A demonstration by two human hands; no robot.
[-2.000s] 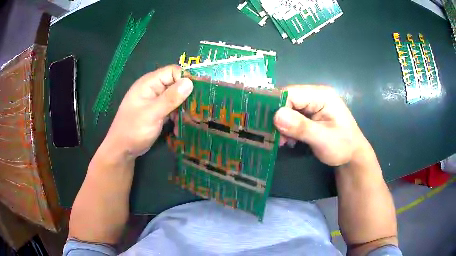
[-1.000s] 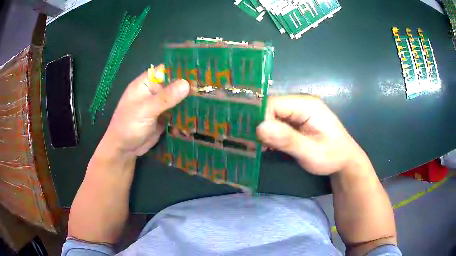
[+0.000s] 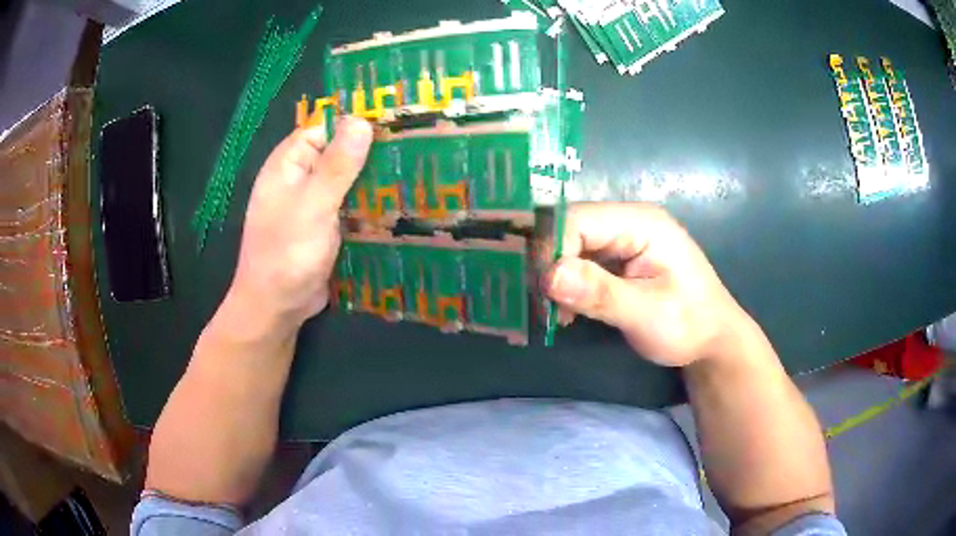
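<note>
A green PCB panel (image 3: 494, 173) with three rows, dark slots between them and yellow-orange hooks is held up over the bench in front of me. My left hand (image 3: 304, 215) grips its left edge, thumb on the front near the upper slot. My right hand (image 3: 634, 277) pinches the edge rail (image 3: 550, 277) at the panel's lower right side. The rail's lower part looks angled away from the rows; whether it is fully separate there cannot be told. Other green and white board pieces (image 3: 571, 131) show partly behind the panel's right side.
A pile of green waste rails (image 3: 246, 136) and a black smartphone (image 3: 134, 204) lie at left, beside an orange wrapped carton (image 3: 47, 272). Stacked strips (image 3: 655, 31) lie at the far edge. A three-row panel (image 3: 881, 136) lies at right.
The panel has moved up and its top row now tilts differently. My right hand has gone from the panel's upper right corner down along the rail. My left hand still holds the left side.
</note>
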